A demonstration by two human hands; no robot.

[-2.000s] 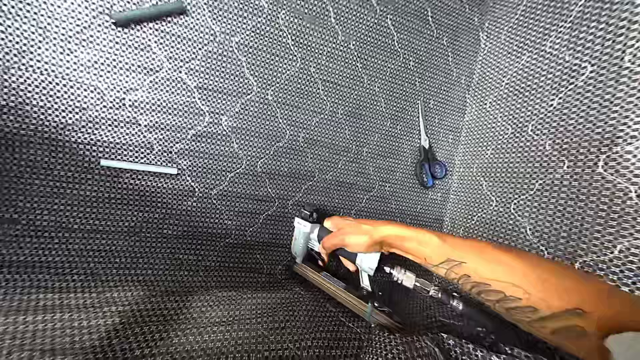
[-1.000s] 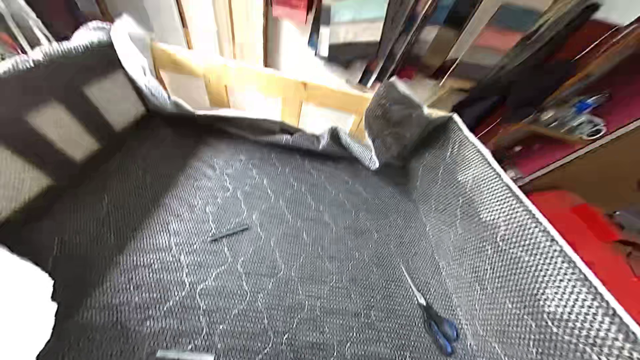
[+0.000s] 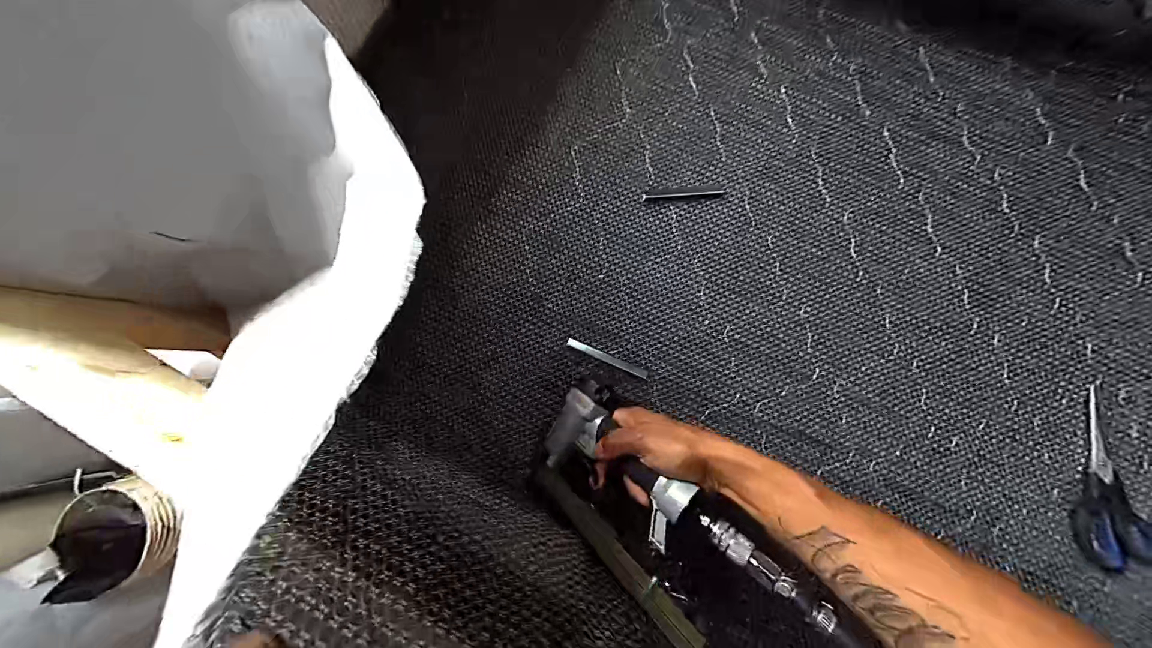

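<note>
My right hand [image 3: 652,445] is closed around the grip of a pneumatic stapler [image 3: 576,423], which rests at the dark patterned woven fabric [image 3: 810,297]. An air hose coupling runs back from the tool under my forearm. Just beyond the stapler's head lies a light strip of staples [image 3: 607,357]. A darker strip [image 3: 684,193] lies farther up on the fabric. Scissors with blue and black handles [image 3: 1102,513] lie at the far right. At the bottom edge, left of centre, a small skin-toned patch may be part of my left hand; most of it is hidden.
A bright white sheet edge of padding or cloth [image 3: 378,207] rises on the left. Behind it are a pale wooden beam [image 3: 90,378] and a roll or can-like cylinder [image 3: 117,531] with something dark inside. The dark fabric rises into shadow at the top left.
The view has swung strongly. My right hand with the stapler, absent one second ago, is in view again. The white sheet and wooden beam now fill the left side.
</note>
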